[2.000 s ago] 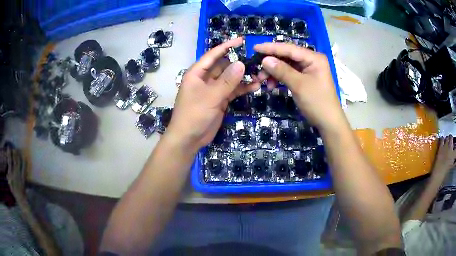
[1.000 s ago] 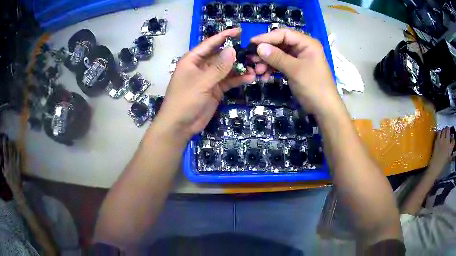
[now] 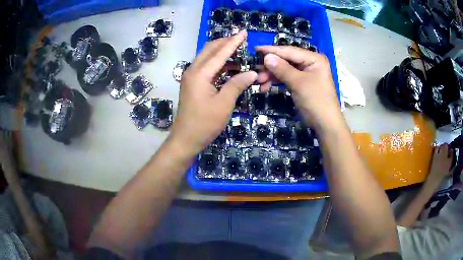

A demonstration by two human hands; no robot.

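The blue tray point(image 3: 254, 187) holds rows of camera modules point(image 3: 263, 133), small silvery boards with round black lenses. Both my hands are bare and over its upper part. My right hand point(image 3: 300, 73) has thumb and index finger pinched on a small black part point(image 3: 258, 61). My left hand point(image 3: 207, 86) is just left of it, index finger raised and thumb pointing right, with a wide gap between them. Silvery board shows in that gap; I cannot tell whether the left fingers hold it or it lies in the tray.
Loose modules point(image 3: 161, 112) lie left of the tray, with round black camera housings point(image 3: 96, 68) farther left. More housings point(image 3: 403, 84) stand at right. A white cloth point(image 3: 351, 91) lies beside the tray. Orange-yellow tape point(image 3: 396, 152) covers the right edge. Other people's hands point(image 3: 440, 163) show at both sides.
My left thumb has moved right and down, away from its index finger, and the gap between them is wider. My right hand keeps its pinch. The view has shifted slightly.
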